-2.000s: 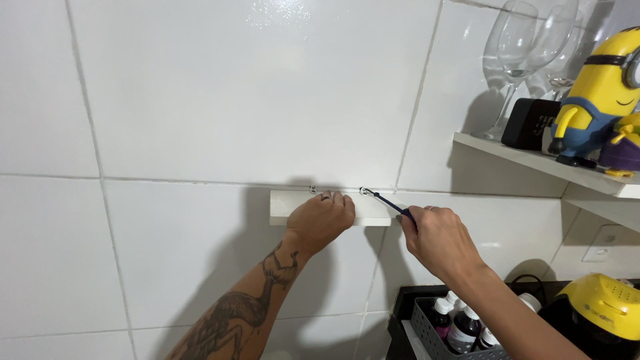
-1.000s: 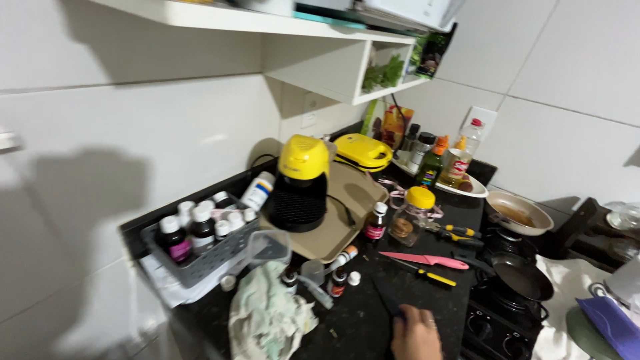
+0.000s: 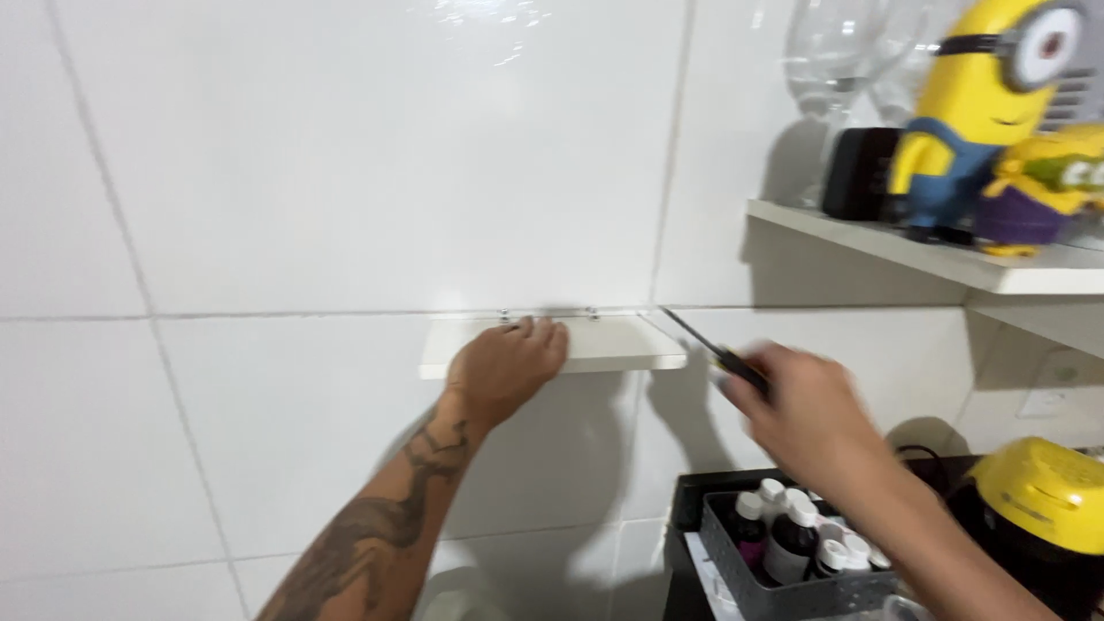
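A small white shelf board [image 3: 617, 341] sits against the tiled wall, with two small metal fittings, the right one [image 3: 592, 313] uncovered, at its back edge. My left hand [image 3: 511, 362] presses on top of the board, fingers toward the wall and beside the left fitting [image 3: 504, 316]. My right hand [image 3: 798, 401], blurred by motion, grips a screwdriver [image 3: 703, 341] by its dark handle. Its shaft points up and left, with the tip near the wall, right of the board's back corner and apart from the fittings.
At the upper right a larger white shelf [image 3: 871, 240] carries a yellow figurine [image 3: 970, 112], a second figurine [image 3: 1031, 190], a black box [image 3: 854, 172] and wine glasses [image 3: 841, 78]. Below stand a grey basket [image 3: 802, 595] of bottles and a yellow-topped appliance [image 3: 1044, 492].
One second ago the view showed the counter, with a hand low over it; now it faces the wall again. Two seconds ago the tool's tip was at the right fitting; now it is away from it.
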